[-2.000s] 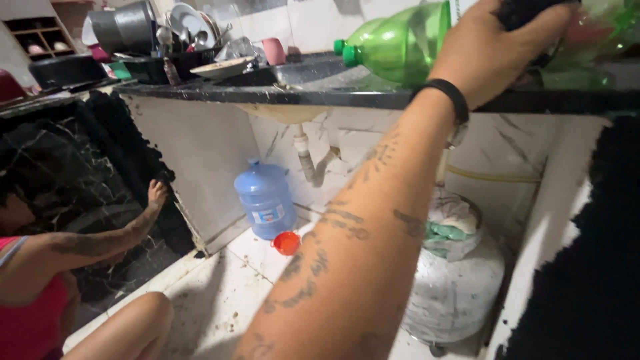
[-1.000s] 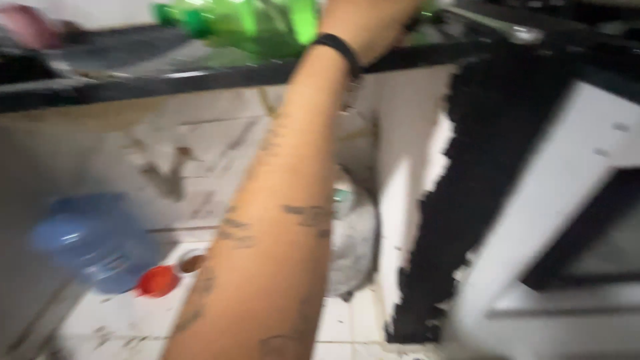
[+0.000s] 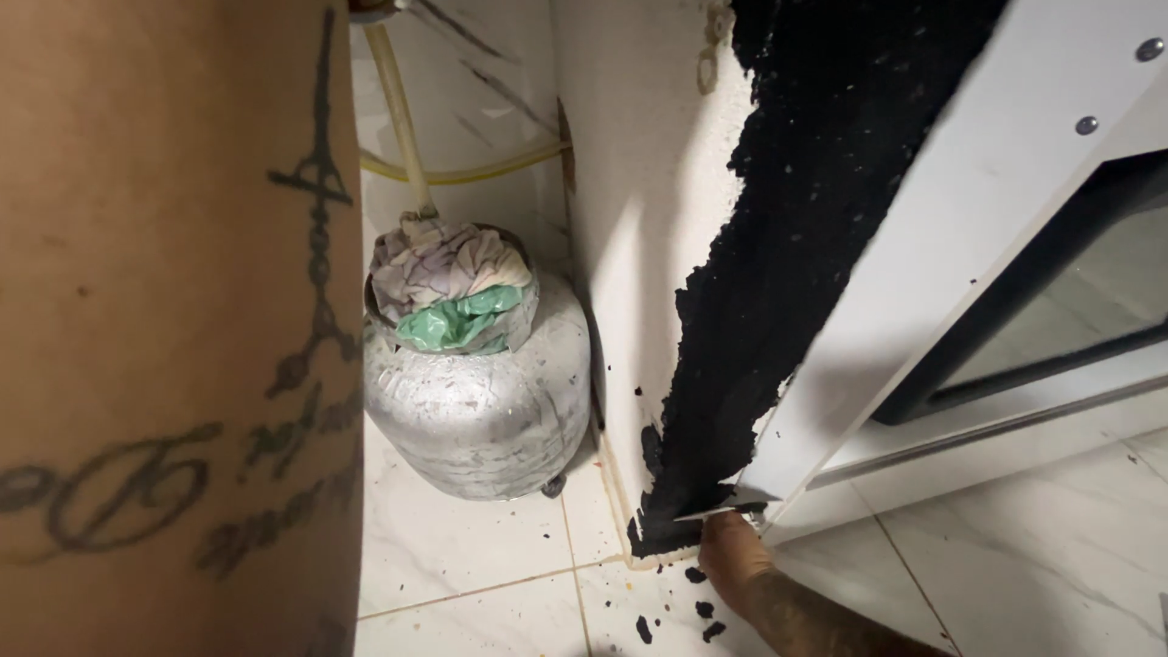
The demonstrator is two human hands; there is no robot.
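Note:
My right hand (image 3: pixel 735 547) reaches in from the lower right, closed around a tool with a thin, flat metal blade (image 3: pixel 698 516); the handle is mostly hidden. The blade lies at the foot of a panel edge covered by a ragged black coating (image 3: pixel 776 274), beside the white appliance. Pale wall surface (image 3: pixel 639 274) shows along the coating's uneven left border. Black flakes (image 3: pixel 704 609) lie on the tiles below my hand. Only my tattooed left forearm (image 3: pixel 182 319) fills the left side; the left hand is outside the view.
A silver gas cylinder (image 3: pixel 484 411) stands left of the panel, with crumpled cloth (image 3: pixel 447 265) and green plastic (image 3: pixel 456 319) on top. A yellowish hose (image 3: pixel 397 109) runs above it. On the right is a white oven (image 3: pixel 849 383) with a dark-framed glass door.
The view has swung down and right to the panel's foot. My left hand, earlier at the countertop by a green bottle, is out of view. My right hand with the blade has come into view.

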